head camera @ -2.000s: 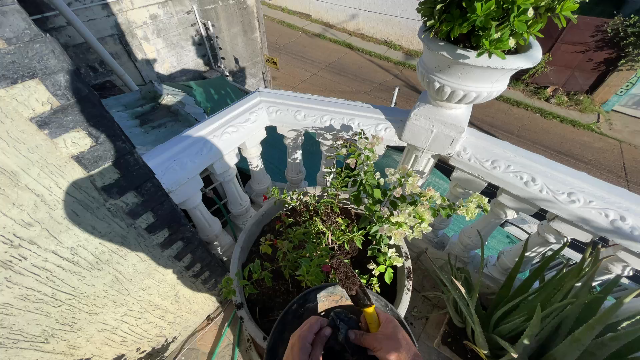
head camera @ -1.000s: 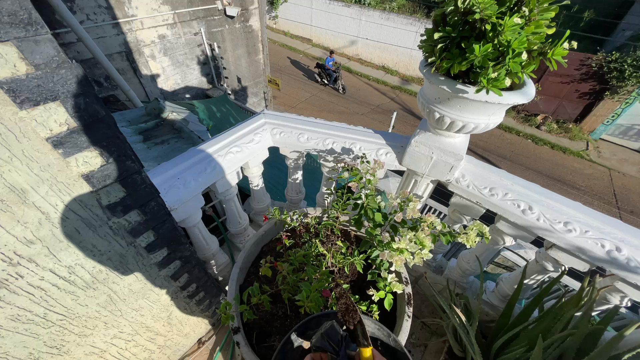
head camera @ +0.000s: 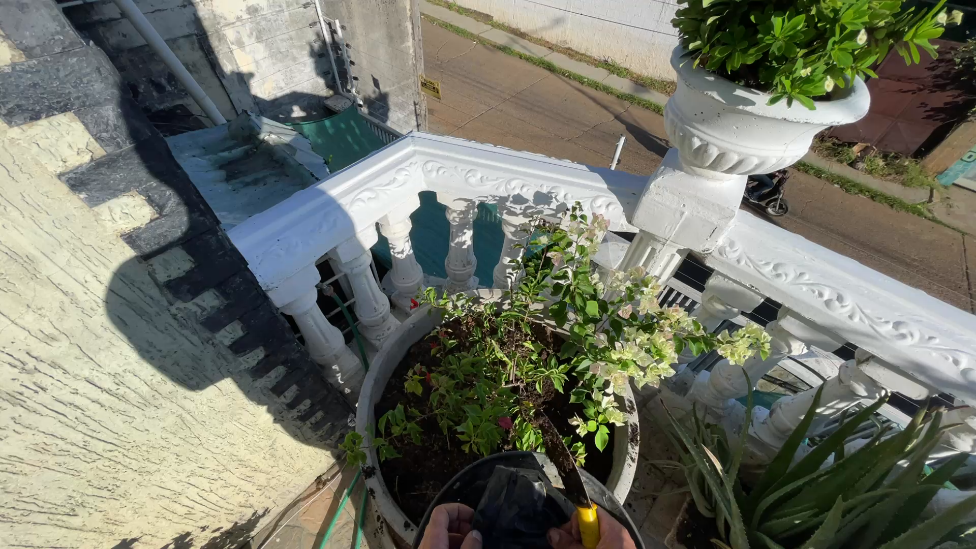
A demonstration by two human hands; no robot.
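At the bottom of the view, my left hand (head camera: 451, 526) grips the edge of a crumpled black plastic bag (head camera: 512, 499). My right hand (head camera: 593, 532) is around the yellow handle of a soil-covered trowel (head camera: 566, 465), whose dark blade points up and left over the soil. The bag lies in or over a dark round container (head camera: 457, 480) at the near side of a large round planter (head camera: 367, 427). In the planter's dark soil grow leafy stems and a bougainvillea with pale blossoms (head camera: 648, 347), which leans right. The lower parts of both hands are out of view.
A white balustrade (head camera: 518, 179) runs behind the planter, bearing a white urn (head camera: 732, 126) with a leafy shrub (head camera: 793, 46). A spiky aloe plant (head camera: 816, 480) stands at the lower right. The textured wall (head camera: 152, 366) rises at left; a green hose (head camera: 343, 507) lies beside the planter.
Both hands stand higher in view than one second ago, when they were nearly out of frame. The motorcycle on the street has moved right and is now partly behind the urn's pedestal.
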